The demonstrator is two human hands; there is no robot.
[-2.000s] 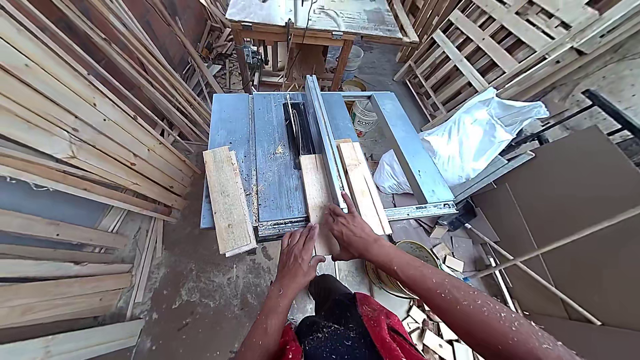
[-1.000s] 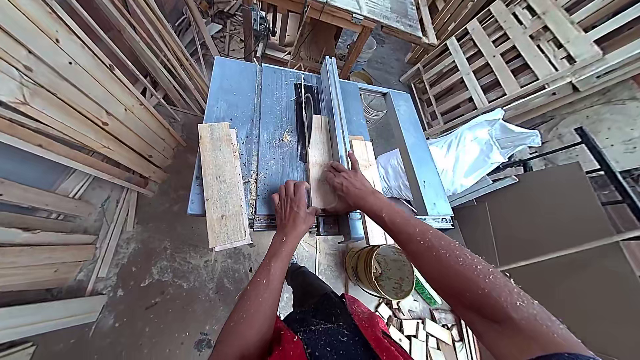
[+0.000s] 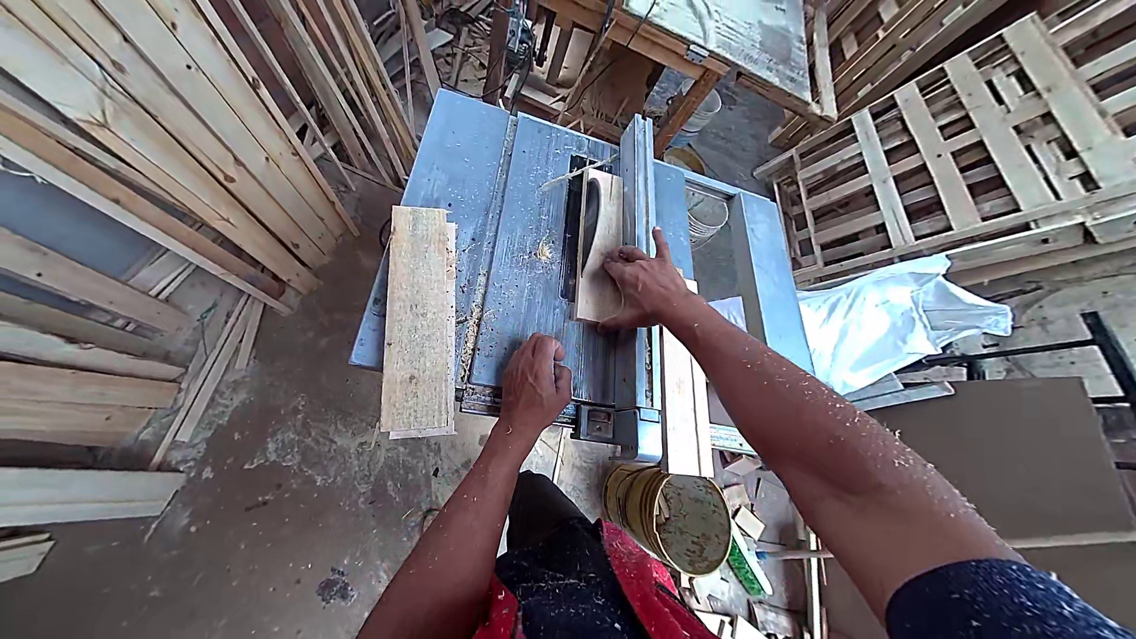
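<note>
A short wooden board [image 3: 600,257] lies on the blue metal top of a table saw [image 3: 524,204], against the metal rip fence [image 3: 636,177]. The saw blade [image 3: 589,213] shows at the board's far part, by the dark slot. My right hand [image 3: 643,280] presses on the board's near part, with fingers at the fence. My left hand [image 3: 534,377] is loosely closed on the table's near edge, apart from the board, with nothing visible in it. Stacked boards [image 3: 417,319] lie at the table's left. More strips [image 3: 682,408] lie right of the fence.
Long planks [image 3: 177,115] lean at the left. A metal bucket [image 3: 692,524] stands below the table's near right, with wood offcuts [image 3: 750,524] around it. A white plastic sheet [image 3: 896,319] and a wooden pallet [image 3: 927,160] are at the right. A workbench [image 3: 737,44] stands beyond the saw.
The board has moved forward along the fence, with my right hand on it. My left hand, beside the board's near end before, is now apart from it. The view has shifted.
</note>
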